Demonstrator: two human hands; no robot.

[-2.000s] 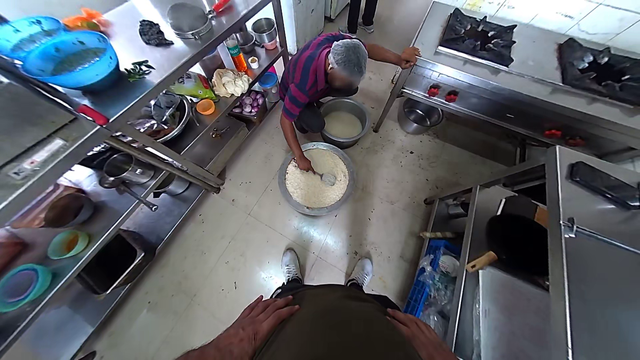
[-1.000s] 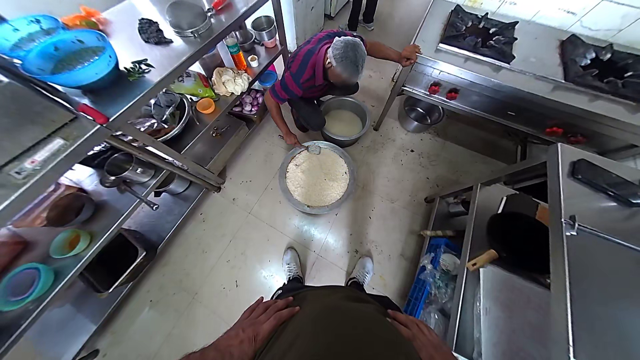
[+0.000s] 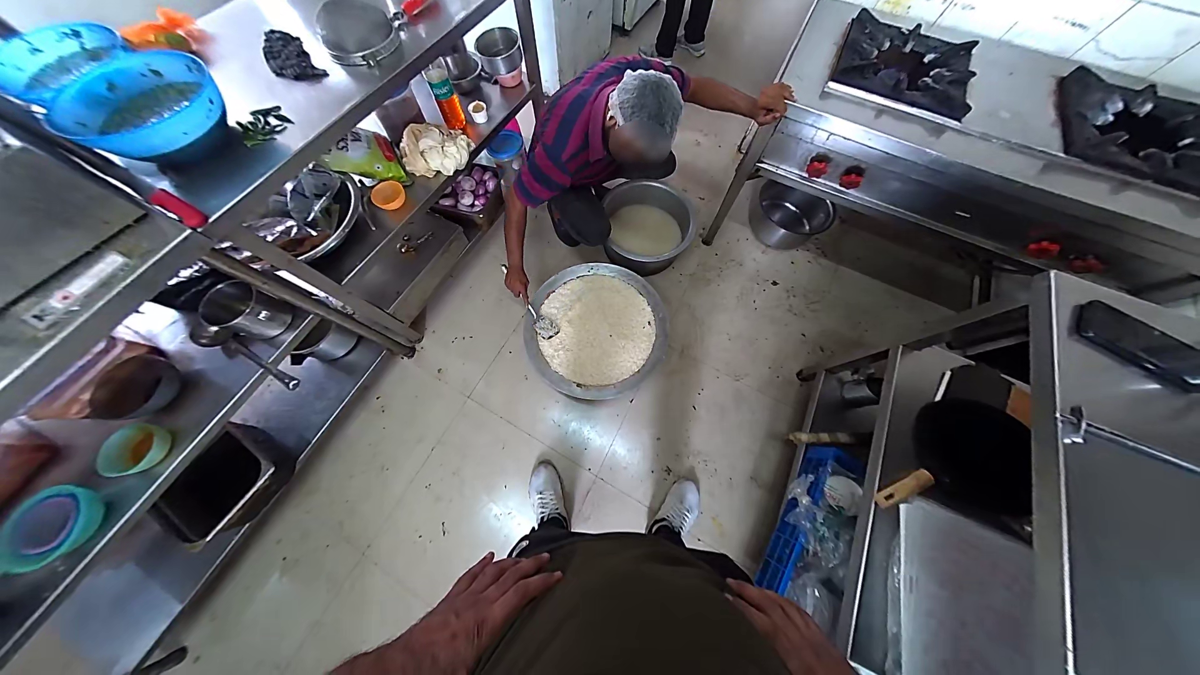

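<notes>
My left hand rests flat on the left side of my dark shirt, fingers a little apart, holding nothing. On the shirt's right side lies my right hand, its fingertips partly hidden by the cloth. Beyond my white shoes, a wide metal basin of what looks like cooked rice stands on the floor. A crouching person in a hairnet and striped shirt holds a metal skimmer at the basin's left side. Right behind it stands a deeper metal pot with whitish contents.
Steel shelving with pots, bowls and onions runs along the left. A gas range stands at the upper right, a metal pot below it. At the lower right are a blue crate, a black pan and a phone.
The other person's skimmer has moved from the basin's far rim to the rice at its left side. Both my hands have stayed on my shirt.
</notes>
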